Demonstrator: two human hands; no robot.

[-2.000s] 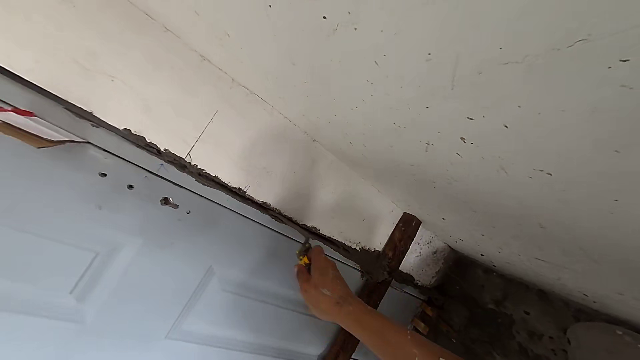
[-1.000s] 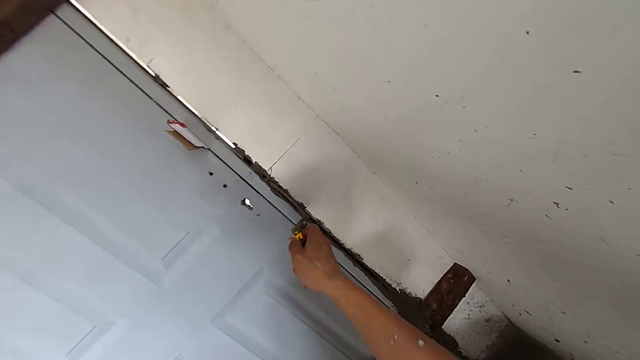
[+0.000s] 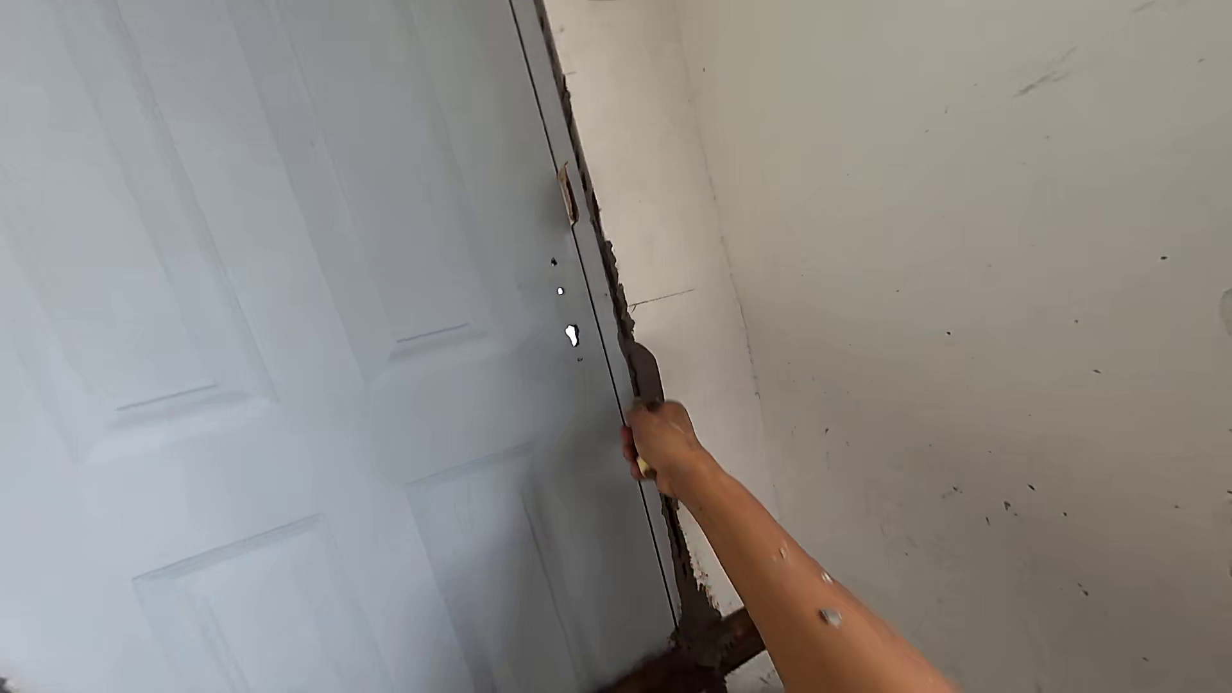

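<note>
My right hand (image 3: 662, 441) is closed around the handle of a trowel (image 3: 646, 373), whose dark blade points up along the joint between door frame and wall. Rough dark mortar (image 3: 616, 274) fills that joint. The grey panelled door (image 3: 366, 385) stands to the left of my hand, with several small holes near its edge. A torn piece of cardboard (image 3: 568, 195) sticks out at the door's edge, above the holes. Specks of mortar cling to my forearm. My left hand is out of view.
A pale wall (image 3: 962, 289) with dark spatters rises on the right, and a narrow wall strip (image 3: 654, 192) borders the mortar joint. At the bottom, a brown timber piece (image 3: 741, 640) lies against the foot of the frame, with mortar about it.
The view has turned a lot, so the door edge now runs steeper. The trowel's blade now shows above my right hand, flat along the joint.
</note>
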